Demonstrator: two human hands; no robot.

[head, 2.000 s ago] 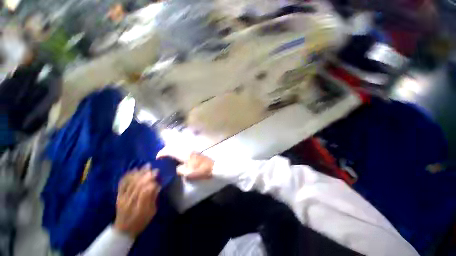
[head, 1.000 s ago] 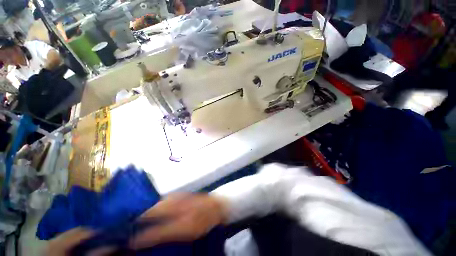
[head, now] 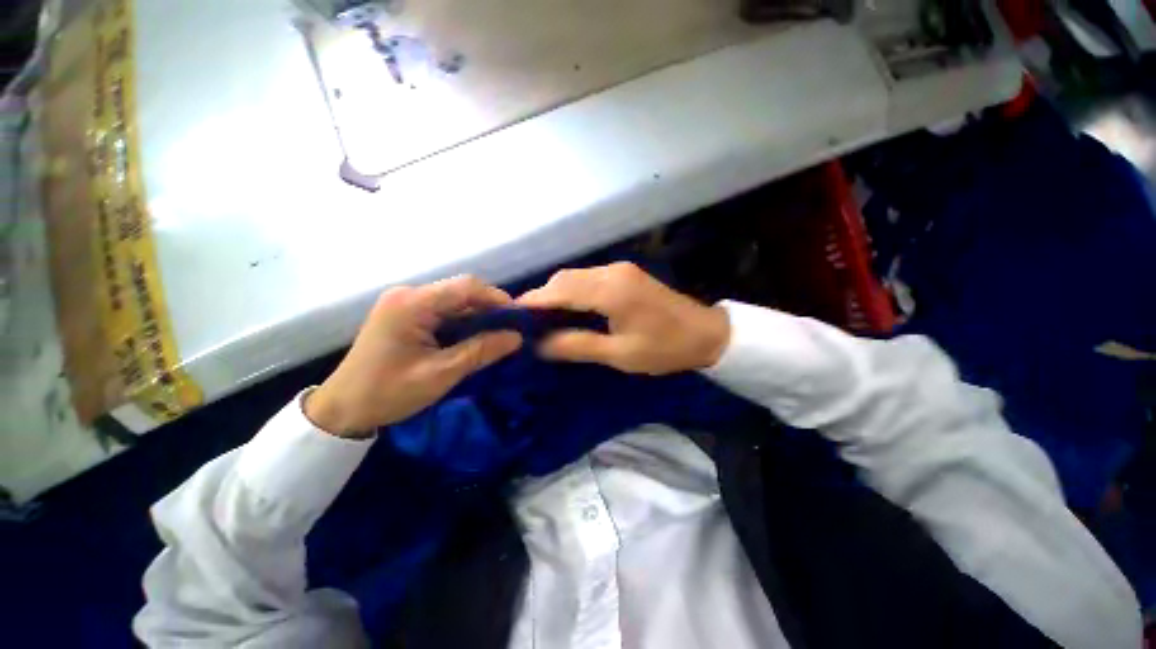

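Note:
A royal-blue garment piece (head: pixel 463 431) lies bunched over the lap at the table's front edge. My left hand (head: pixel 425 349) pinches the folded fabric edge (head: pixel 507 325) between thumb and fingers. My right hand (head: pixel 628 320) pinches the same edge just to the right, with the fingertips of both hands nearly touching. The fabric inside the fingers is partly hidden. The presser foot area (head: pixel 396 51) of the sewing machine shows at the top, blurred, with no cloth under it that I can see.
The white sewing table (head: pixel 533 203) lies beyond my hands. Brown cardboard with yellow printed tape (head: pixel 127 228) is at left. A red plastic basket (head: pixel 852 247) is below the table edge at right. A large blue heap (head: pixel 1014 279) lies at far right.
The view has tilted down and closer to the table. Both hands and the blue cloth, earlier at lower left, are now together at the lap, pinching one edge.

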